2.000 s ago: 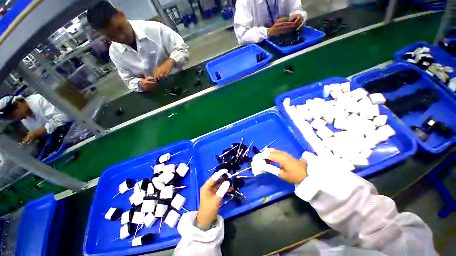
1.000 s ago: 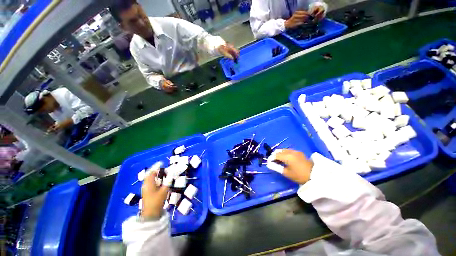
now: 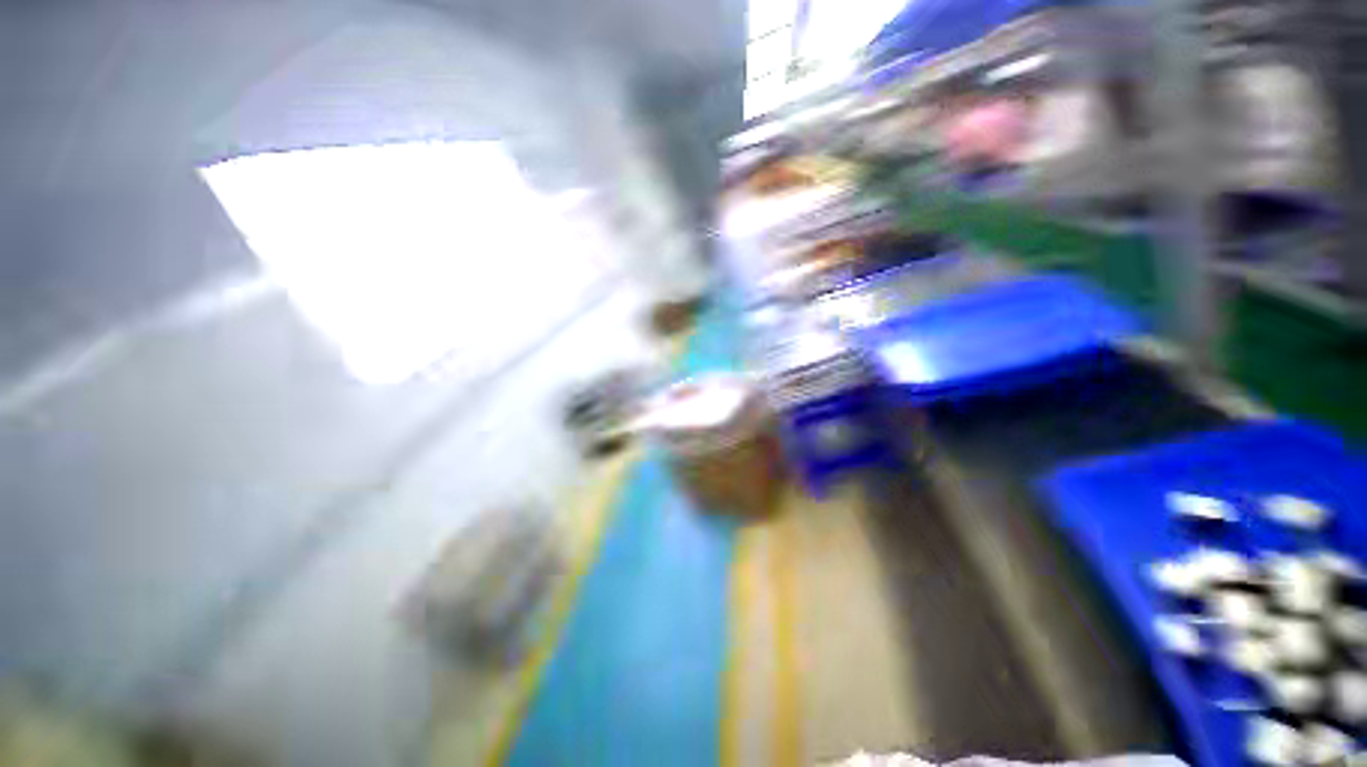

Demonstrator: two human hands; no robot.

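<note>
The view is strongly blurred. The blue tray (image 3: 1102, 517) with joined pieces (image 3: 1292, 641), white with dark parts, lies at the lower right and is cut off by the right edge. Neither of my hands is in the picture. A small strip of pale cloth shows at the bottom edge, right of the middle. The middle tray and the tray of white covers are out of view.
Another blue tray (image 3: 1005, 333) lies further along the dark bench. The green belt (image 3: 1297, 352) runs at the right behind a grey post (image 3: 1192, 225). A blue stool (image 3: 843, 435) and a brown box (image 3: 727, 457) stand by a blue floor strip (image 3: 637, 622).
The view has swung far to the left. Both hands, the middle tray and the tray of white covers have left the picture. The left tray now lies at the right edge; wall and floor have appeared.
</note>
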